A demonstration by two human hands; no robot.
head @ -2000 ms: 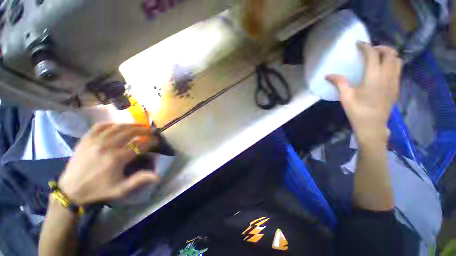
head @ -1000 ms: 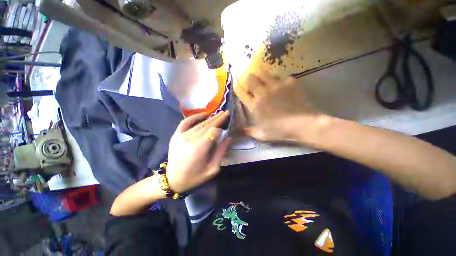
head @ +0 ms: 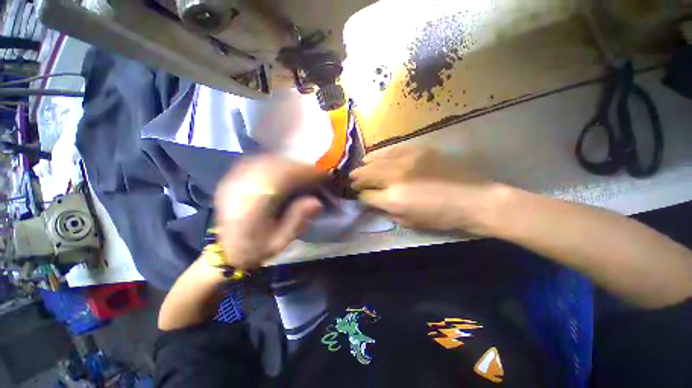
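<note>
A grey and white garment [head: 199, 159] lies bunched left of the sewing machine's needle area. An orange edge [head: 335, 140] with a dark and white seam edge beside it runs under the machine's presser foot area [head: 331, 95]. My left hand [head: 265, 212] is blurred, with fingers bent over the cloth near me; its fingertips' hold is unclear. My right hand [head: 421, 186] has its fingertips closed on the dark seam edge just in front of the needle area. The needle itself is hidden in glare. A pale piece [head: 334, 226] shows under and between my hands.
Black-handled scissors [head: 621, 121] lie on the table at right. The machine head [head: 258, 30] spans the top. A motor-like part [head: 64, 226] stands at left, above a red container [head: 114, 299]. A blue basket [head: 560, 318] is below the table. Striped cloth [head: 300, 311] hangs at my lap.
My right hand has come from the white piece at right to the seam edge. Since the last frame, my left hand has moved left and my right hand slightly toward me.
</note>
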